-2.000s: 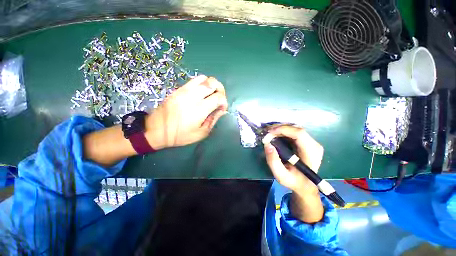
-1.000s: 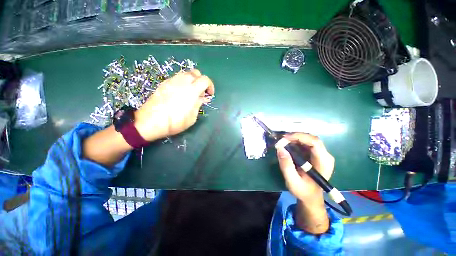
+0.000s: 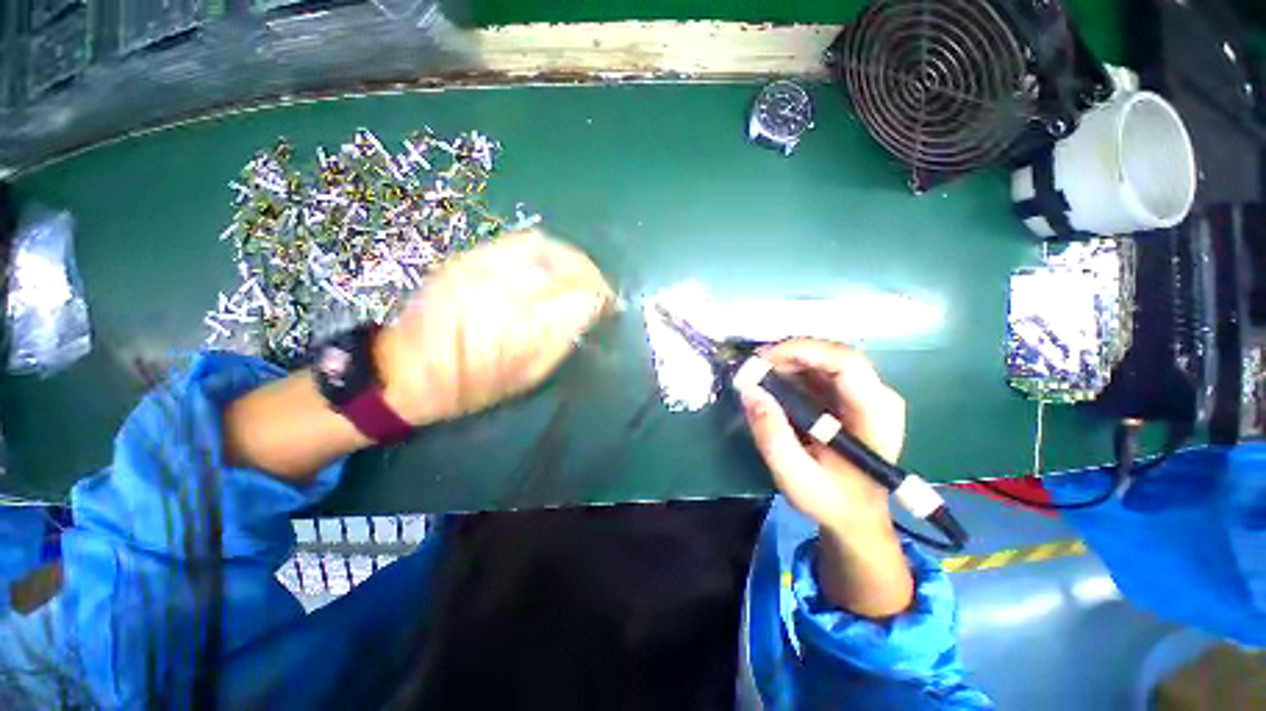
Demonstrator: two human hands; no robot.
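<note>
A small silvery-white circuit board (image 3: pixel 680 368) lies on the green mat in front of me. My right hand (image 3: pixel 833 424) holds a black soldering iron (image 3: pixel 864 456) with white bands like a pen, its tip over the board's upper part. My left hand (image 3: pixel 500 327) is blurred, left of the board, with its fingers closed together toward it; whether they pinch a component cannot be told. A loose pile of small white, brass and dark components (image 3: pixel 340 222) lies behind my left hand, which covers its near right part.
A round watch (image 3: pixel 780 114), a black fume fan (image 3: pixel 933 84) and a white cup (image 3: pixel 1118 167) stand along the back right. A board stack (image 3: pixel 1066 327) is at right. A clear plastic bag (image 3: pixel 49 295) lies at the left edge, grey trays (image 3: pixel 208 56) at top left.
My left hand has moved from the pile's edge toward the board and is now blurred. The iron stays over the board. The whole view has shifted slightly.
</note>
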